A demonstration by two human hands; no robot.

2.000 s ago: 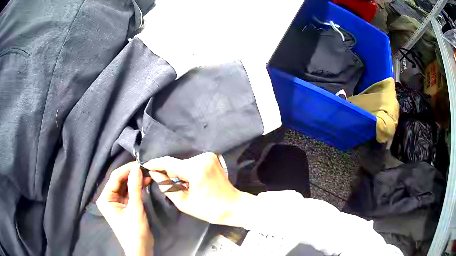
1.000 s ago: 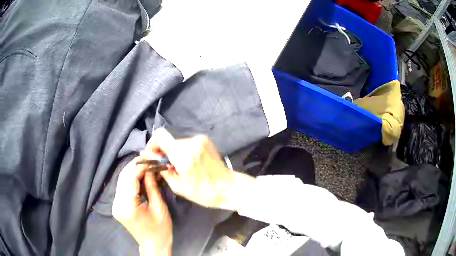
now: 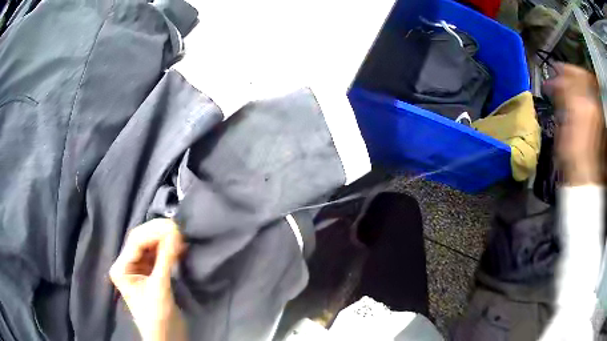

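Observation:
The dark grey garment [image 3: 126, 126] lies over the left side and hangs over the white table's [image 3: 286, 40] near edge. My left hand [image 3: 150, 266] pinches the garment's folded edge between thumb and fingers. My right hand [image 3: 576, 120] is raised at the far right and blurred; what it holds cannot be made out. A pale sewing thread [image 3: 353, 196] runs from the cloth near my left hand toward my right hand. A white edging [image 3: 347, 140] runs along the end of the grey panel.
A blue plastic crate [image 3: 426, 143] with dark clothes and a tan cloth [image 3: 522, 126] over its rim stands on the speckled floor [image 3: 442, 213]. Dark clothes [image 3: 519, 253] lie at the right. A metal shelf frame [image 3: 592, 46] is at the upper right.
My right hand has moved from beside my left hand far out to the upper right, and a long thread is now drawn out. My left hand has shifted slightly left on the cloth.

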